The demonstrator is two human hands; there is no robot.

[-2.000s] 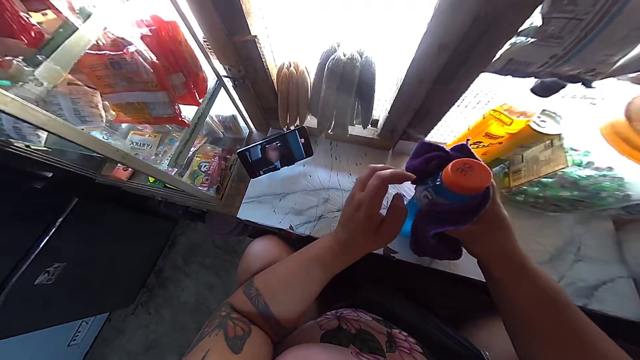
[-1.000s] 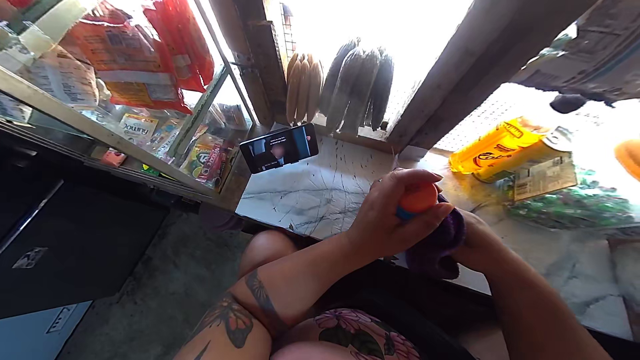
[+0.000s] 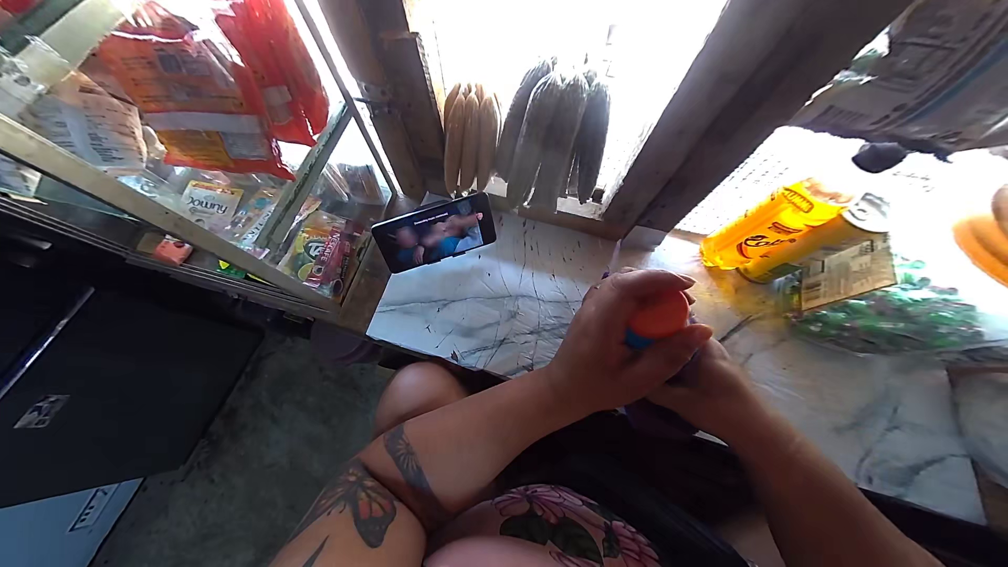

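My left hand [image 3: 622, 346] wraps the upper part of a blue bottle with an orange cap [image 3: 660, 313], its fingers and thumb around the cap. Just below and to the right, my right hand [image 3: 705, 382] grips the bottle's body through a dark purple cloth [image 3: 657, 417]. Most of the bottle and the cloth are hidden by my hands. The bottle is over the near edge of the marble-patterned counter [image 3: 472, 307], close to my lap.
A lit phone [image 3: 433, 234] leans at the counter's back left, beside a glass case of packets [image 3: 315, 256]. Long bundled items [image 3: 551, 134] hang at the window. Right stand a yellow bottle [image 3: 760, 224], a can [image 3: 819, 244], a small box [image 3: 846, 276] and a bag of green items [image 3: 906, 315].
My left hand, apart from the cap two seconds ago with fingers half curled, has closed around the bottle's top. The bottle and both hands are now lower, nearer my lap.
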